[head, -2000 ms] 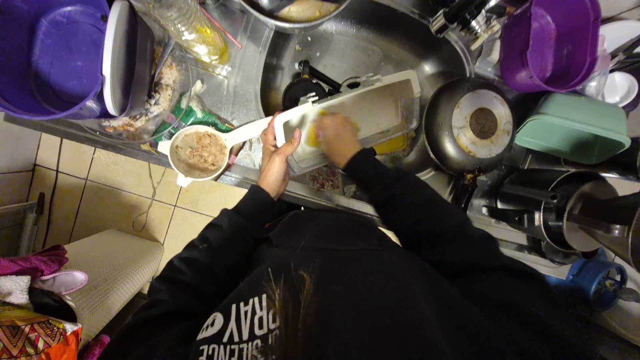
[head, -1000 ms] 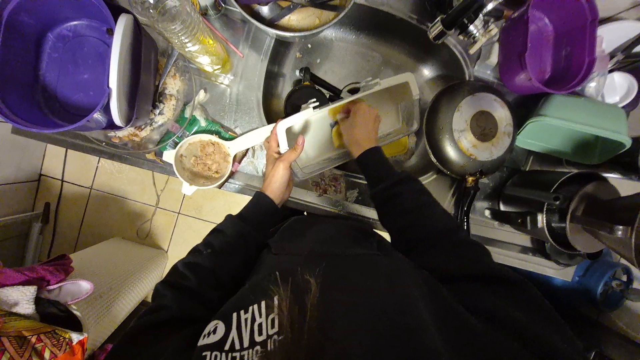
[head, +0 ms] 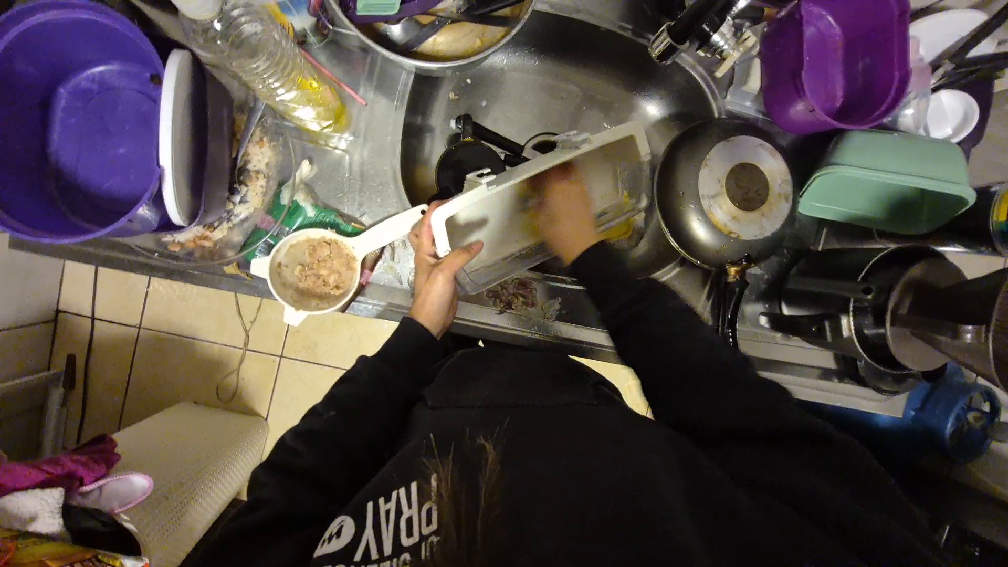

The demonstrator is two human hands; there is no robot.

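My left hand (head: 438, 272) grips the near left end of a long clear plastic container with a white rim (head: 504, 260), which is tilted over the steel sink (head: 543, 87). Inside the container is my right hand (head: 563, 209), blurred; a bit of yellow sponge shows beside its fingers in the earlier frames, now mostly hidden. A white strainer (head: 358, 272) holding wet food scraps lies at the left, its handle end beside my left hand. Dark cookware with a black handle (head: 492, 138) sits in the sink behind the container, and something yellow (head: 624, 230) shows beneath it.
An upturned frying pan (head: 732, 193) stands right of the sink, near a green tub (head: 890, 181) and a purple tub (head: 835, 63). At left are a purple bucket (head: 79, 118), a plastic bottle (head: 276, 71) and a bowl of scraps (head: 244, 189). A large pot (head: 441, 55) borders the sink's back.
My right hand has moved about inside the container, first to the right and then slightly back. My left hand keeps its hold on the container's left end.
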